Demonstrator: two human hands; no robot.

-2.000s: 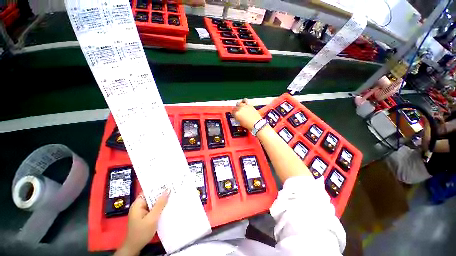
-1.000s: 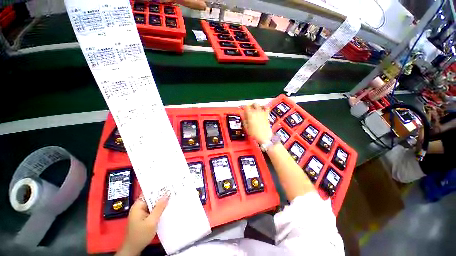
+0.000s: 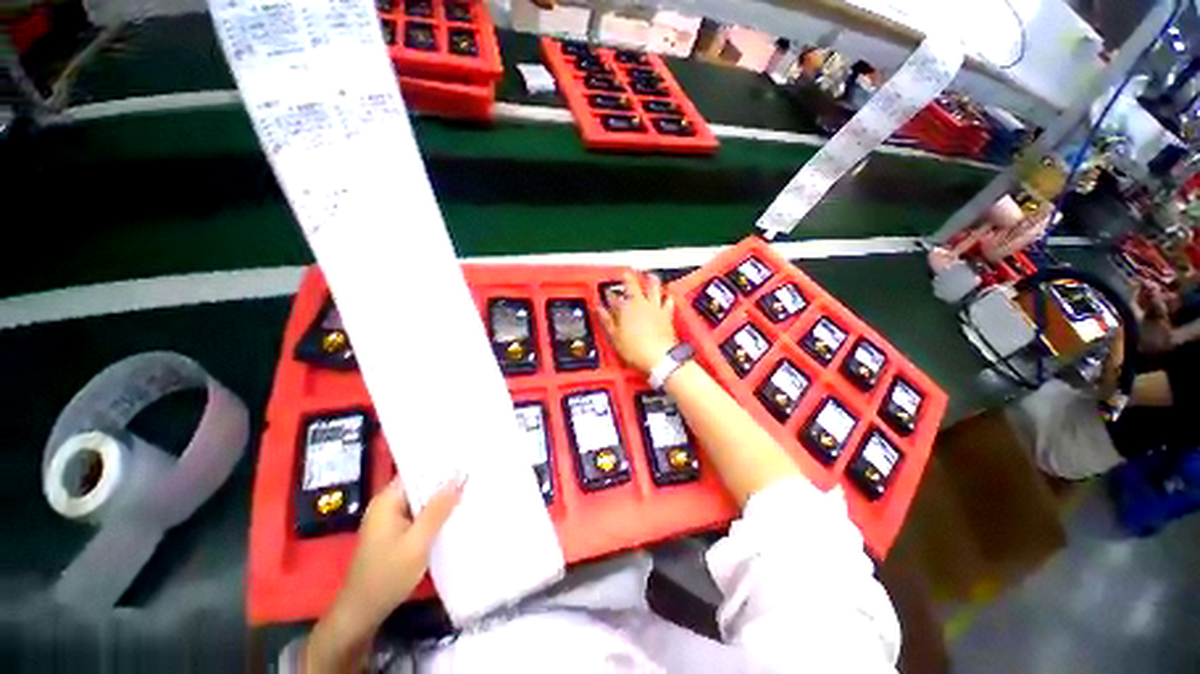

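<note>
The long white label strip (image 3: 395,263) hangs from the top edge down across the red tray (image 3: 305,579). My left hand (image 3: 395,546) holds its lower part, thumb on top. Its upper part carries rows of black print; its lower part looks blank. My right hand (image 3: 640,323) lies over the upper right device (image 3: 613,295) in the tray, fingers on its face and mostly hiding it. I cannot tell if a label is under the fingers. Other black devices with pale labels sit in the pockets, such as the lower middle device (image 3: 596,432). The strip partly covers some.
A second filled red tray (image 3: 908,494) adjoins at the right. A label roll (image 3: 95,477) with a curled tail lies at left. More filled trays (image 3: 651,142) stand across the green belt. A printed strip (image 3: 855,138) hangs at upper right. Part of a person (image 3: 1158,391) shows at far right.
My right hand has shifted left from the tray's right edge onto the upper right device. The printed part of the strip has moved up, with more blank strip below. My left hand still holds the strip.
</note>
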